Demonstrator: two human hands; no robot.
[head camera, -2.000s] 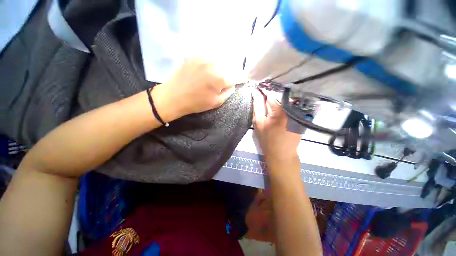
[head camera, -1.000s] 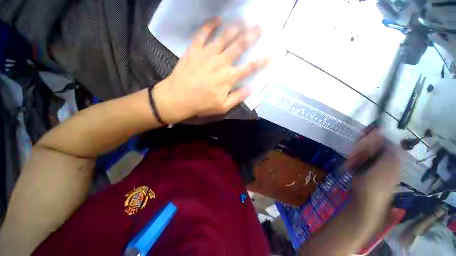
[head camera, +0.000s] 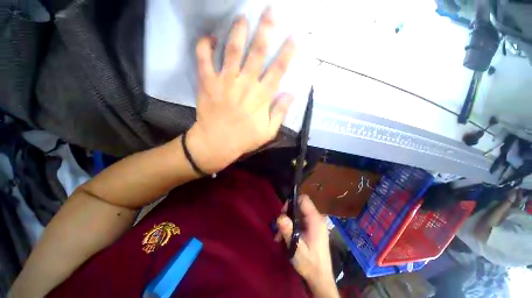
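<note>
Grey herringbone cloth (head camera: 81, 70) with white fusible backing (head camera: 169, 64) lies folded at the left of the white table. My left hand (head camera: 236, 110) lies flat on the white backing with its fingers spread. My right hand (head camera: 306, 233) holds long black shears (head camera: 301, 157) by the handles, below the table's front edge. The blades look closed and point up past the edge, just right of my left hand. The cloth's edge near the blades is dark and partly hidden by my left hand.
The table's ruler-marked front edge (head camera: 379, 135) runs to the right. Small dark snips (head camera: 468, 105) lie at the right. A blue basket (head camera: 376, 218), a red basket (head camera: 429, 236) and a brown surface (head camera: 341, 189) are below the table.
The right hand left the cloth and now holds the shears, brought in from the right toward the cloth. The left hand went from gripping the cloth to lying flat on it.
</note>
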